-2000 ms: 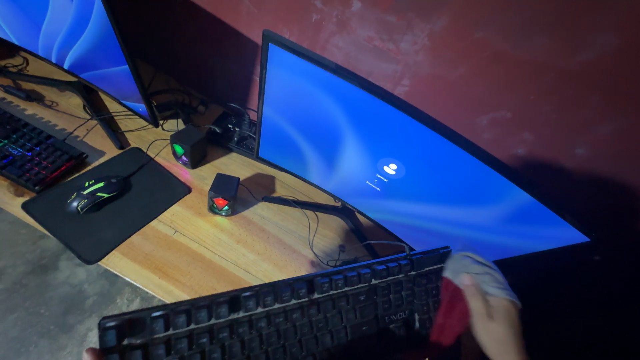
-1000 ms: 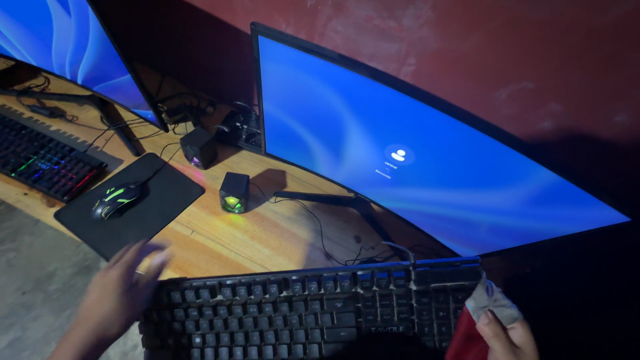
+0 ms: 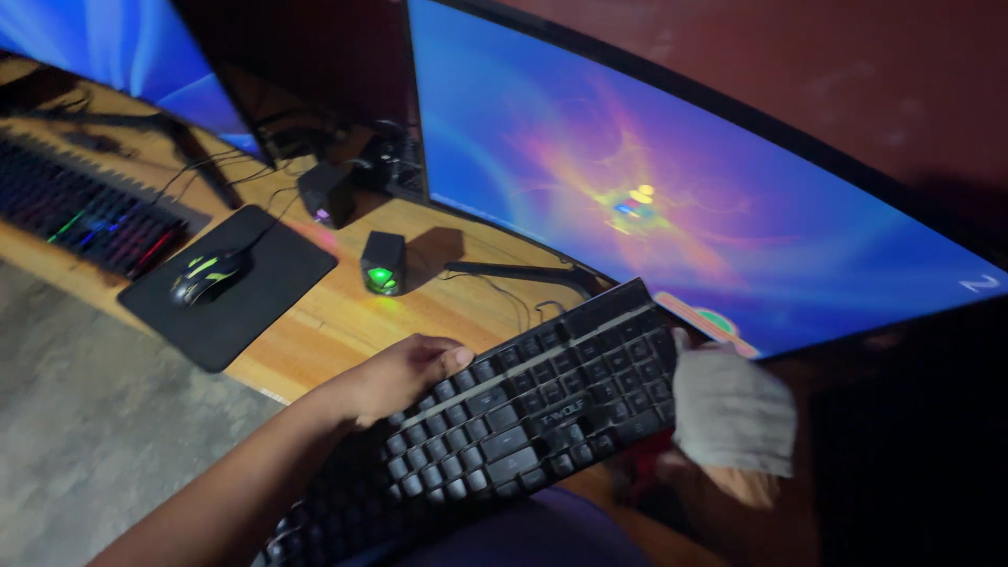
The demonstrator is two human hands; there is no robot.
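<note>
A black T-Wolf keyboard [image 3: 504, 425] is held tilted in front of me, its number pad end raised toward the right monitor. My left hand [image 3: 402, 378] grips its far long edge, thumb on top by the upper keys. At the keyboard's right end is my right hand [image 3: 732, 425], largely covered by a grey cloth [image 3: 732, 402]; a dark red part of cloth shows below. The cloth lies beside the number pad, and the fingers under it are hidden.
A large curved monitor [image 3: 669, 181] stands behind the keyboard. Two small speakers [image 3: 383, 264], a mouse [image 3: 209, 276] on a black mouse pad [image 3: 291, 276], another lit keyboard [image 3: 87, 205], a second monitor [image 3: 134, 63] and cables are on the wooden desk [image 3: 315, 346].
My left hand has come onto the keyboard's far edge, from beside its left end. The keyboard is now tilted more steeply. The right monitor's screen has changed from a sign-in picture to a colourful background.
</note>
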